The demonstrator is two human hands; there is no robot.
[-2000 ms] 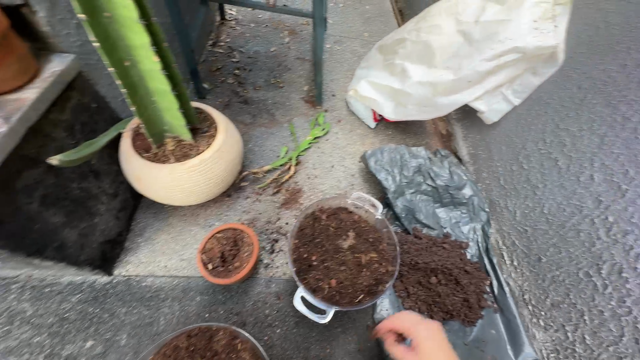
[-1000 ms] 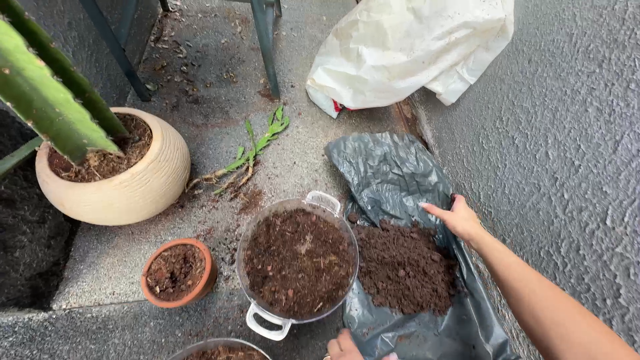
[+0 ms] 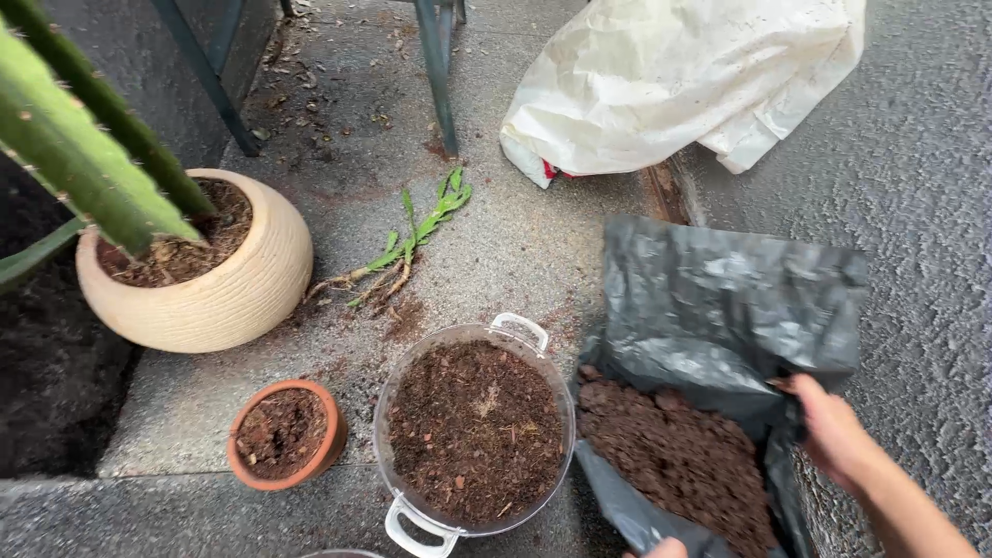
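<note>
Dark soil (image 3: 682,457) lies on a grey plastic bag (image 3: 736,302) at the lower right. My right hand (image 3: 829,426) grips the bag's right edge, its fingers closed on the plastic. Only a little of my left hand (image 3: 663,549) shows at the bottom edge, at the bag's near edge; its grip is mostly hidden. Left of the bag stands a clear round container (image 3: 477,434) with white handles, filled with soil. A small terracotta pot (image 3: 329,442) of soil is further left. A green cutting with bare roots (image 3: 411,248) lies on the floor behind them.
A large cream pot (image 3: 225,310) with a spiny cactus (image 3: 85,147) stands at the left. A crumpled white sack (image 3: 620,101) lies at the back right, beside the textured wall (image 3: 922,232). Metal furniture legs (image 3: 438,85) stand at the back. Another container's rim (image 3: 341,553) shows at the bottom.
The right hand, on the bag's edge a second ago, has lifted that side, and the far part of the bag stands up more. Two seconds ago only one hand was in view, near the soil.
</note>
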